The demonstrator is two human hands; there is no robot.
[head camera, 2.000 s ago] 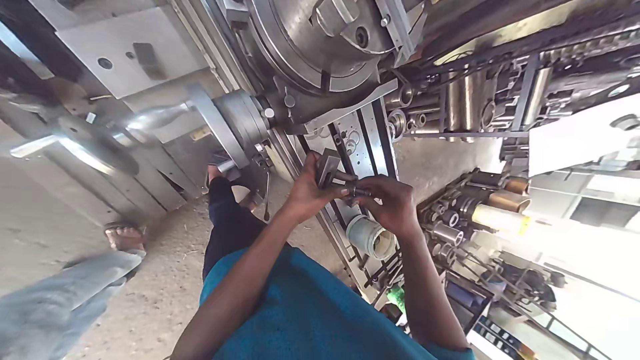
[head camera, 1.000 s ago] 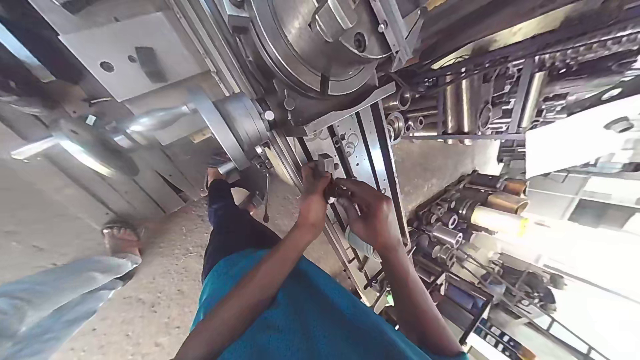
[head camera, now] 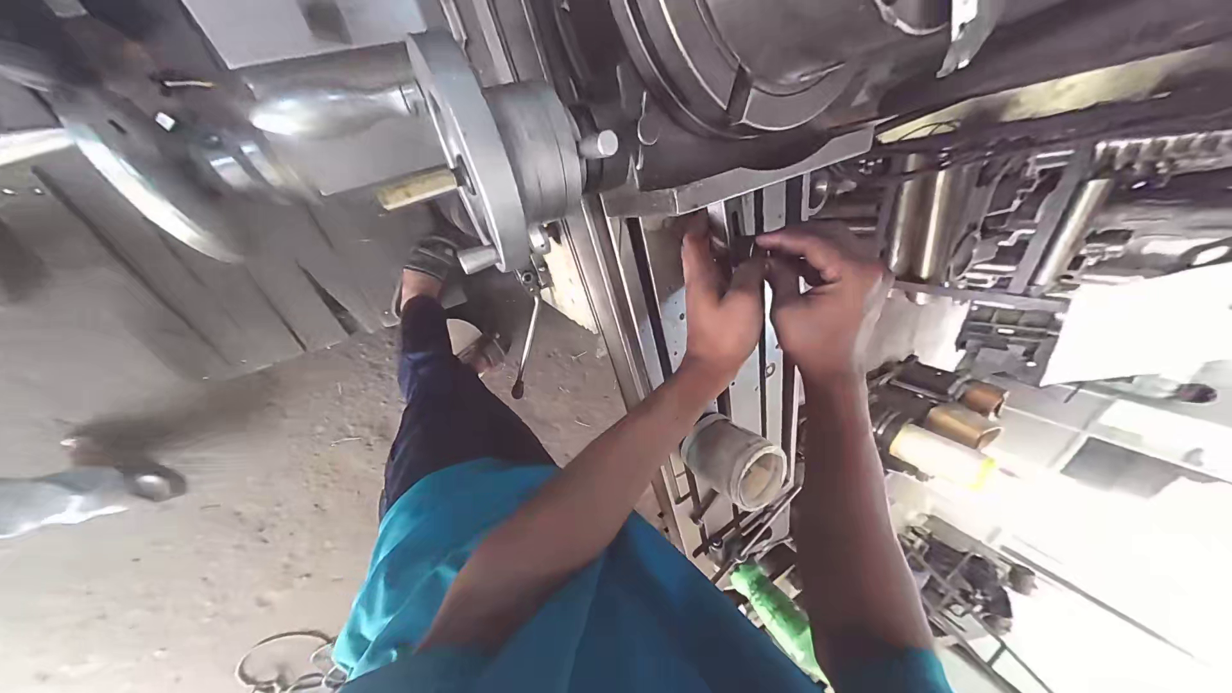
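Note:
Both hands are close together over the slotted metal machine table (head camera: 741,385), just below the round rotary table (head camera: 789,67). My left hand (head camera: 717,303) has its fingers around a small dark metal part (head camera: 741,248), which they largely hide. My right hand (head camera: 823,298) meets the same part from the other side with thumb and fingertips, its fingers curled. A cylindrical container (head camera: 736,462) rests on the machine table, nearer my body than the hands. What kind of part I hold cannot be told.
A graduated handwheel (head camera: 472,149) with handles juts out on the left, a thin lever (head camera: 526,346) below it. Metal cylinders (head camera: 929,217) fill a rack on the right. A green object (head camera: 780,606) lies near my right forearm. A metal disc wheel (head camera: 144,183) stands far left.
Two seconds ago a blocky metal piece showed clearly between my hands; now they cover most of what they hold. The other person's leg at the left has moved away from where it stood.

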